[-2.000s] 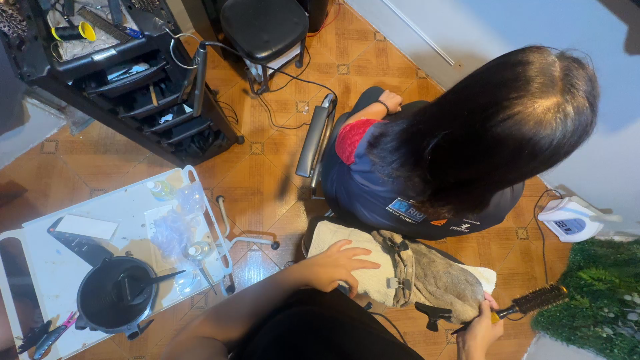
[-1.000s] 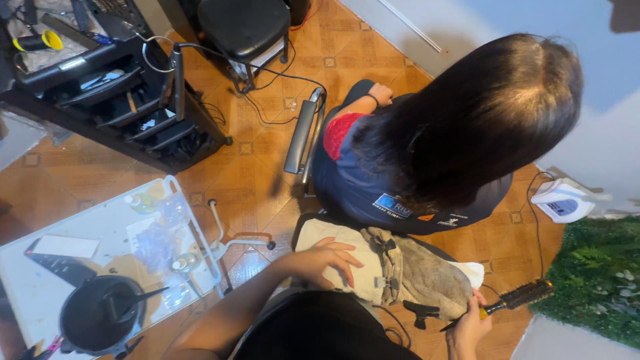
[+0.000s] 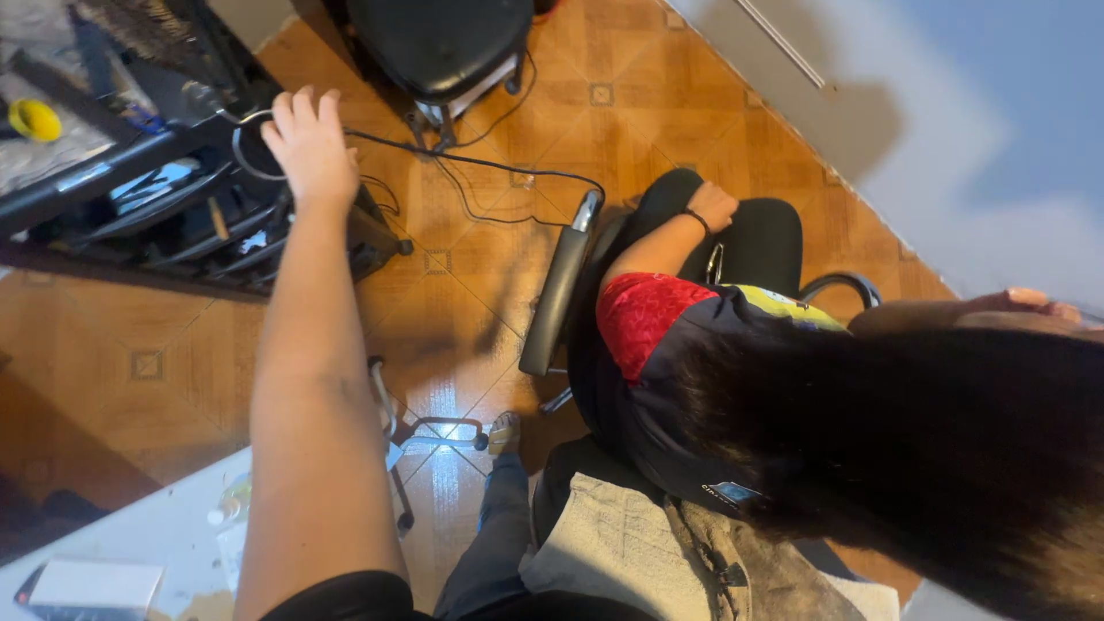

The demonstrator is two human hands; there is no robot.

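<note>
My left hand reaches out over the side of a black salon trolley, at a metal ring holder. Its fingers are bent over the ring's edge, and whatever lies under the palm is hidden. A black cable runs out from beside this hand to the chair's armrest. My right hand is out of view. A person with long dark hair sits in the chair, one hand in the lap. A beige towel and a brown cloth lie behind the person's back.
A black padded stool stands beyond the trolley. The chair's black armrest is right of my forearm. A white table with a white box is at lower left. Table legs with casters and a foot are on the tiled floor.
My left hand has left the beige towel and moved to the trolley's ring holder. My right hand and the round brush it held have gone out of view. The view has shifted strongly.
</note>
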